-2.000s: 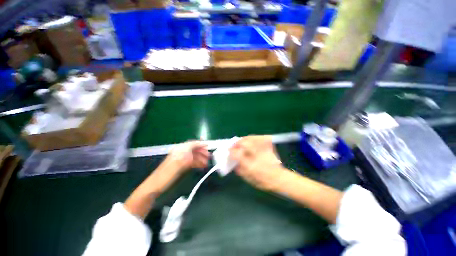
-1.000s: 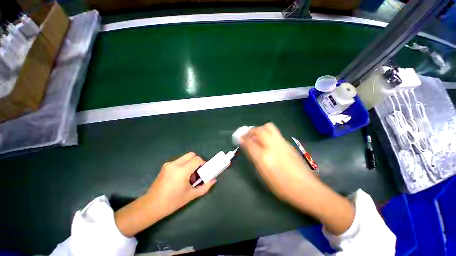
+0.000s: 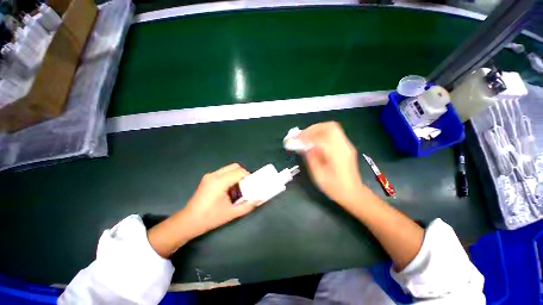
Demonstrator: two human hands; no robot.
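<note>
My left hand [image 3: 217, 193] holds a white power adapter [image 3: 262, 183] above the green bench top, its plug end with the pins pointing right and slightly up. My right hand [image 3: 330, 155] is a little blurred and pinches a small crumpled white cloth [image 3: 296, 141] just above the adapter's plug end, apart from it. The adapter's cable is not visible. A small craft knife [image 3: 381, 177] with a red-orange handle and pale blade lies right of my right hand.
A blue tray [image 3: 424, 145] at the post holds a white bottle and a round clear lid. A cloudy dispenser bottle [image 3: 473, 95], a black marker [image 3: 462, 176] and a clear tray with coiled cords [image 3: 515, 143] are right. A carton [image 3: 56, 65] of adapters stands far left.
The view has tilted down onto the bench since two seconds ago. The adapter has turned in my left hand, plug end now to the right. My right hand has moved off it with the cloth.
</note>
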